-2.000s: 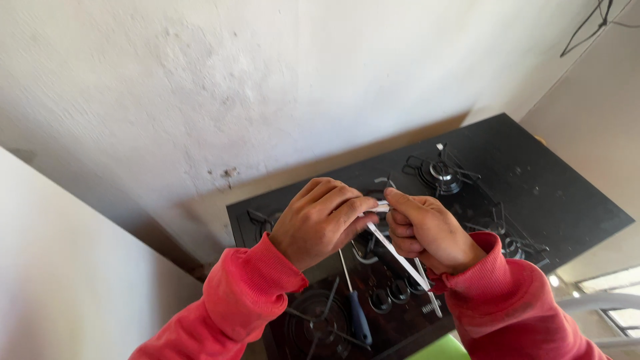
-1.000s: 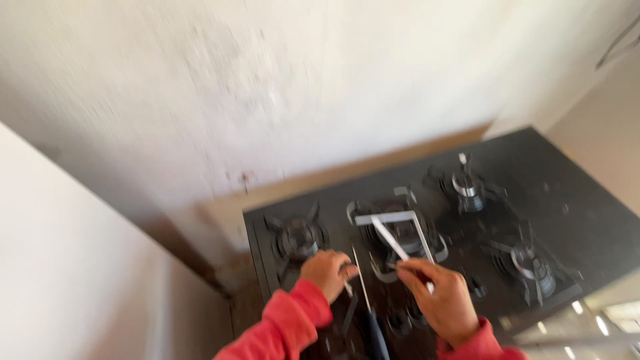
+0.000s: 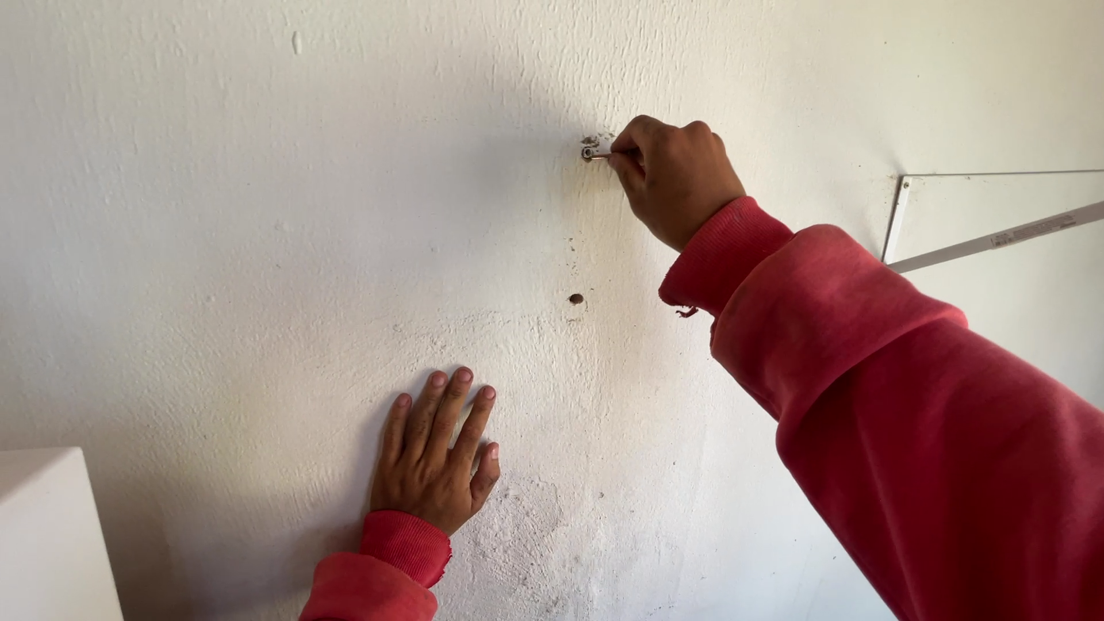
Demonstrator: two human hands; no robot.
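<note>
My right hand (image 3: 681, 177) is raised to the white plastered wall (image 3: 345, 216). Between its thumb and forefinger it pinches a thin metal piece, perhaps a screw (image 3: 601, 156), whose end meets a wall plug (image 3: 588, 153) set in a chipped hole. My left hand (image 3: 433, 457) lies flat on the wall lower down, fingers spread, holding nothing. A second, bare hole (image 3: 576, 299) sits below the plug, between the two hands. Red sleeves cover both forearms.
At the right, a white metal shelf bracket (image 3: 899, 220) with a slanting brace is fixed against the wall. The corner of a white box-like surface (image 3: 52, 526) shows at the lower left. Rough, patched plaster (image 3: 517, 526) lies beside my left hand.
The view has swung up from the black cooktop to the wall. My left hand now presses on the wall. My right hand has let go of the white bracket it held over the cooktop.
</note>
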